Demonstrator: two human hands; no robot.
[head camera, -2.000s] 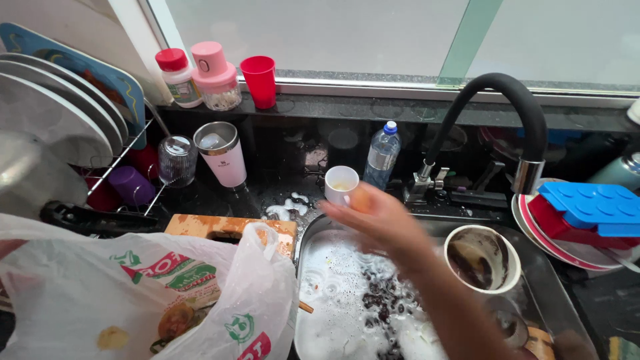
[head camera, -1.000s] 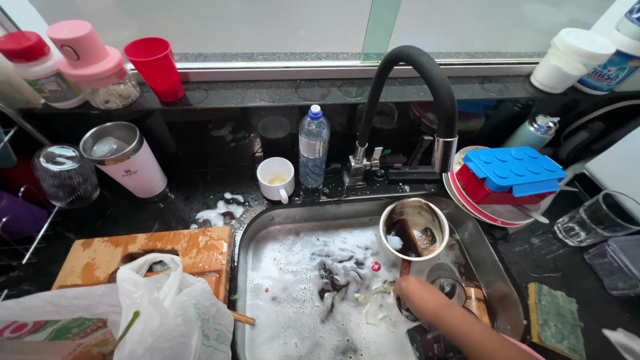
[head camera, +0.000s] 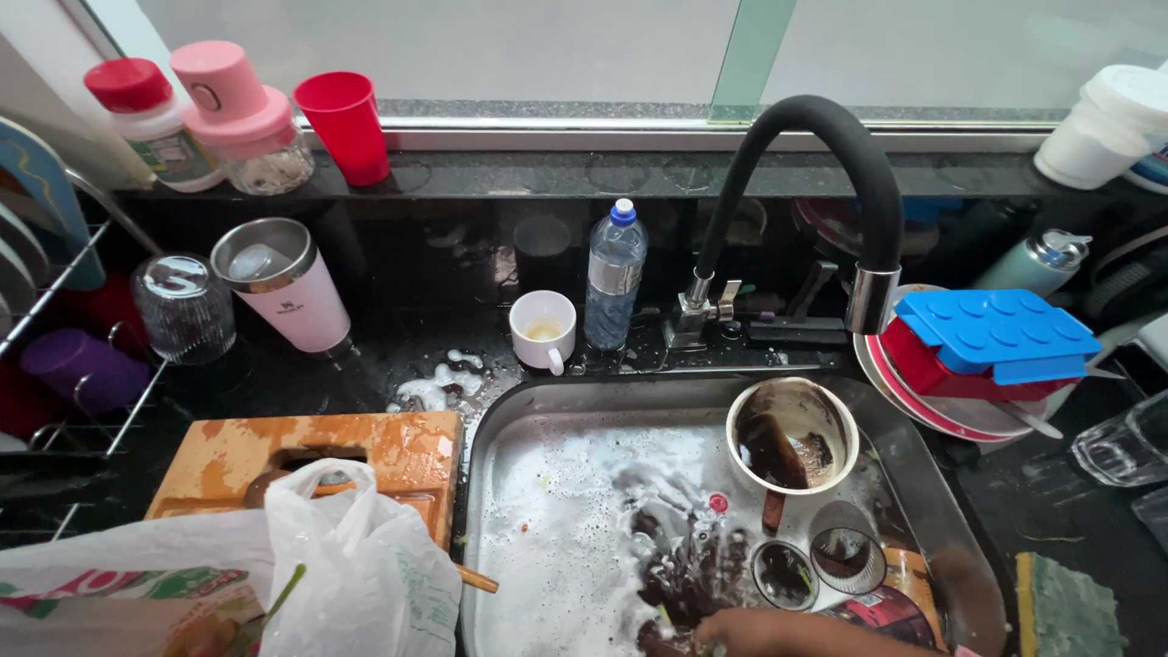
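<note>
My right hand (head camera: 744, 631) reaches in from the lower right, low over the soapy water of the steel sink (head camera: 958, 557); its fingertips are partly hidden at the bottom edge, and what they touch cannot be told. Just right of it lie two dark glasses (head camera: 785, 575) and a can-like dark red item (head camera: 881, 616). Above these, a stained white pot (head camera: 844, 429) with dark residue stands in the sink. A white cup (head camera: 543, 330) with some liquid sits behind the sink beside a plastic bottle (head camera: 613, 283). My left hand does not show.
A wooden cutting board (head camera: 301, 438) and a white plastic bag (head camera: 356, 547) are left of the sink. The black faucet (head camera: 812, 128) arches over its back edge. Stacked plates (head camera: 885, 383) hold a red and blue box (head camera: 995, 338); a sponge (head camera: 1068, 602) lies at the lower right.
The white cup was in my right hand two seconds ago and now stands on the counter. My right hand has moved from the pot down to the lower sink. The view has shifted right.
</note>
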